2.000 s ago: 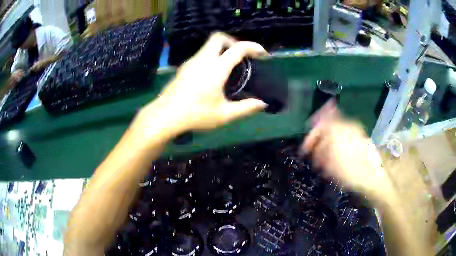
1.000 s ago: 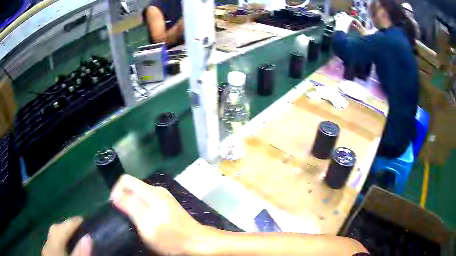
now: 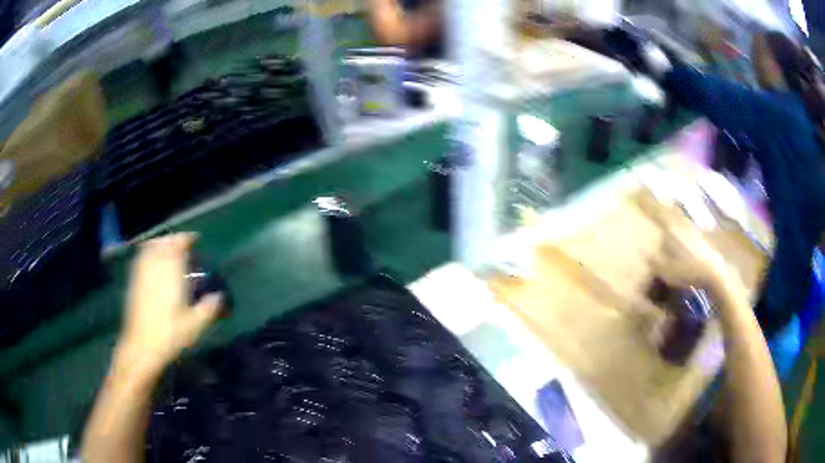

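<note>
The view is blurred. My left hand [image 3: 163, 303] is over the green belt at the left, its fingers and thumb around a black cylindrical unit [image 3: 205, 286] that is partly hidden. My right hand [image 3: 695, 258] is over the tan board at the right. A dark unit shows partly under its fingers; whether they grip it cannot be told. Another black unit [image 3: 683, 335] stands just in front of that hand. The glossy black tray [image 3: 344, 380] lies at the bottom centre.
Black units [image 3: 346, 240] stand on the green belt [image 3: 271, 262]. A white post [image 3: 475, 163] rises beside a clear bottle [image 3: 534, 172]. A dark blue card [image 3: 559, 411] lies right of the tray. A person in dark clothing [image 3: 769, 149] is at the far right. Stacked trays [image 3: 208, 163] stand across the belt.
The view has swung slightly left. My hands, together on a black unit one second ago, are now far apart: left over the belt, right over the board. That unit is no longer between them.
</note>
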